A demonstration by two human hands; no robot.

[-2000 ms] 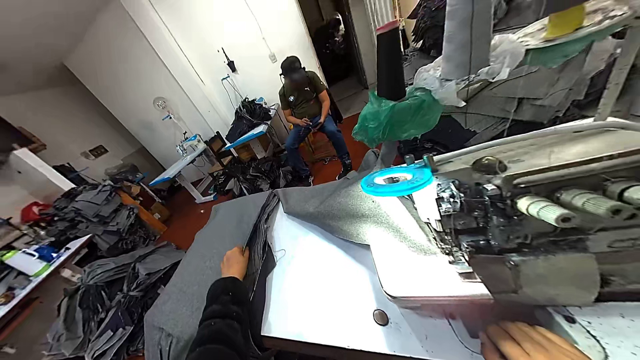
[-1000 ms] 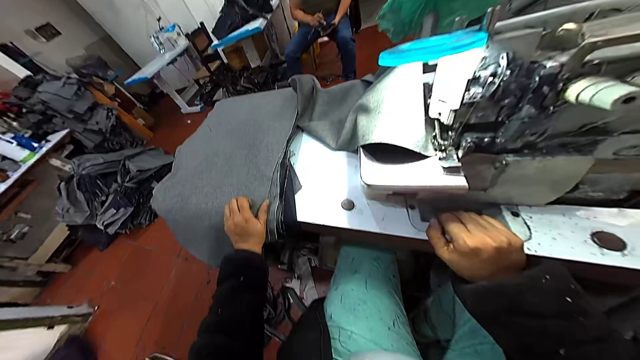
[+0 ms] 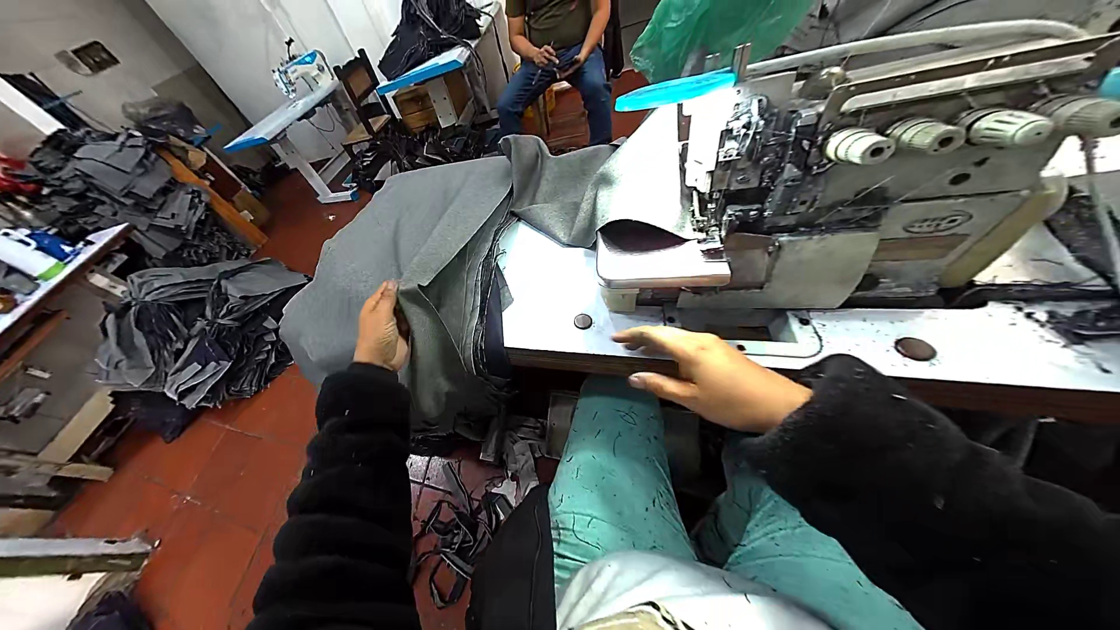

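Observation:
My left hand (image 3: 382, 328) grips an upper layer of grey fabric (image 3: 394, 227), which lies in a stack over the left end of the white sewing table (image 3: 547, 306). The layer's edge is folded up beside my fingers. From the stack, cloth runs to the needle area of an overlock sewing machine (image 3: 814, 184) and lies on its metal plate, one edge arched. My right hand (image 3: 709, 372) is over the table's front edge, fingers apart and pointing left, with nothing in it. A blue ring-shaped piece (image 3: 674, 90) sits beside the machine head.
A bundle of grey cut pieces (image 3: 201, 324) lies at the left, with a larger pile (image 3: 131, 188) behind. Another sewing machine (image 3: 302, 74) stands at the back. A seated person (image 3: 560, 70) is beyond the table. Fabric scraps (image 3: 455, 525) lie below, near my legs.
My right hand has moved left from beside the machine's base and its fingers have spread. My left hand, flat on the stack before, now lifts a layer's edge. The view has tilted down since the first frame.

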